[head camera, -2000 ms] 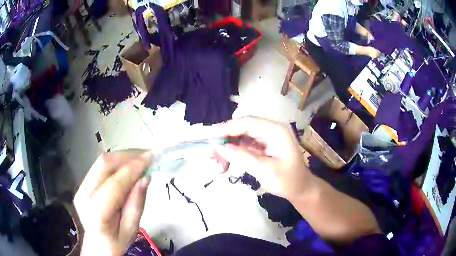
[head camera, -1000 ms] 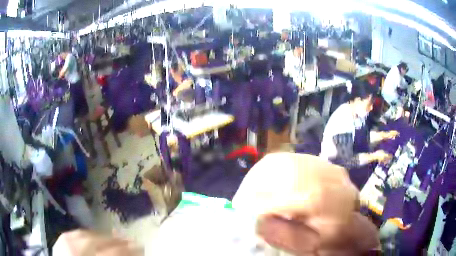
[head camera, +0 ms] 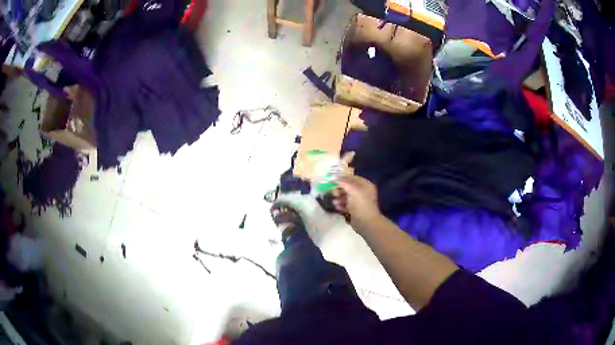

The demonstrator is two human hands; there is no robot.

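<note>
My right hand (head camera: 354, 201) is near the middle of the view, its forearm coming from the lower right. Its fingers are closed on a small clear packet (head camera: 329, 171) with green edges. The packet is blurred, and its contents cannot be made out. The packet is seen above the floor, in front of a brown cardboard flap (head camera: 324, 137). My left hand is not in view.
My leg and foot (head camera: 286, 219) show below the packet. An open cardboard box (head camera: 384, 64) stands ahead, with a wooden stool (head camera: 292, 20) beyond. Black and purple cloth (head camera: 445, 162) is heaped at right. Dark cloth (head camera: 148, 87) spreads at upper left. Scraps (head camera: 50, 178) litter the floor.
The view has tipped down to the floor. My right hand has moved from close to my face to lower and farther out, still holding the packet. My left hand has left the view.
</note>
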